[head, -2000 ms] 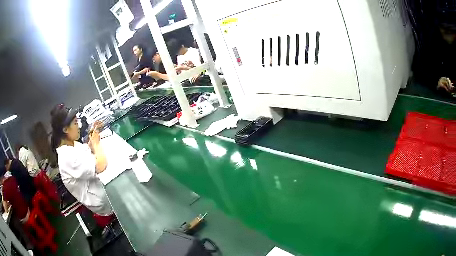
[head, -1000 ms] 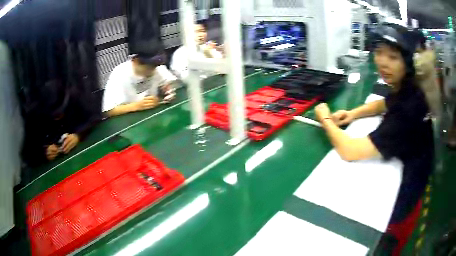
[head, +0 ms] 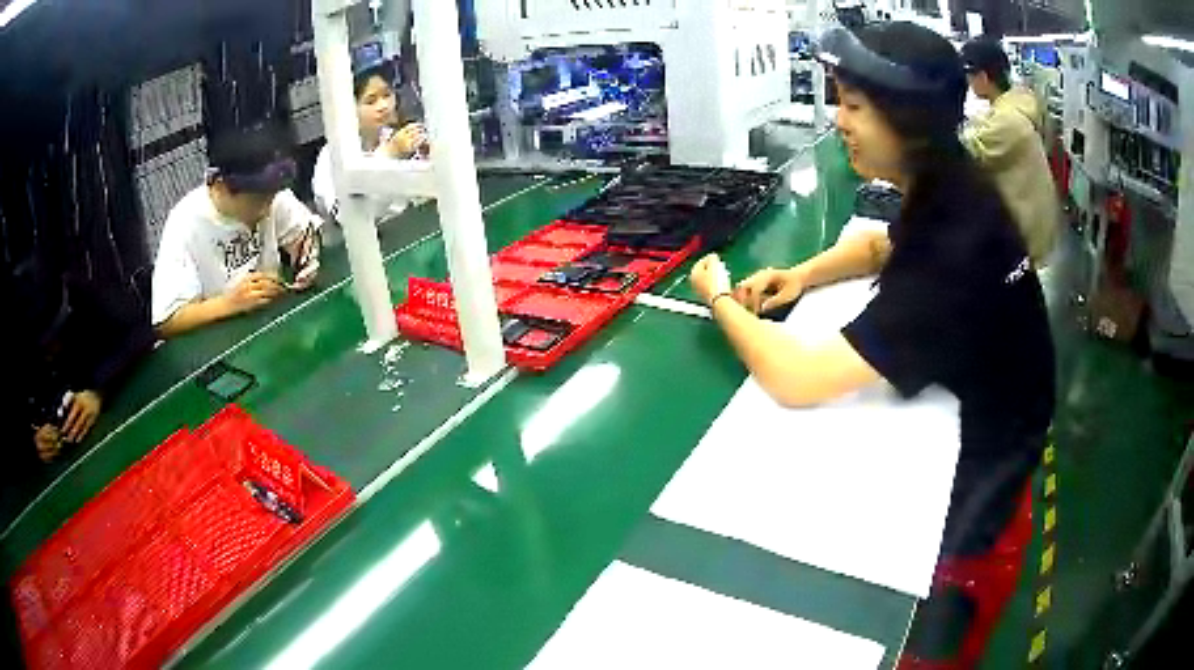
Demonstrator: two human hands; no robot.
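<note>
Neither of my hands is in the picture. Nearest in front of me, a large white paper sheet lies along the near edge, cut off by the bottom of the picture. The glossy green conveyor belt runs away from me with bright light reflections on it. A red reject tray lies at the lower left, with white characters on its end and a small dark part inside.
A second red tray holds dark frames, with black trays behind it. White uprights stand beside it. A thin black frame piece lies at left. A person in black sits at right by another white sheet; people sit opposite.
The view has swung right from the white machine housing to the red trays and the person in black. That person's head has turned from facing me towards the far side.
</note>
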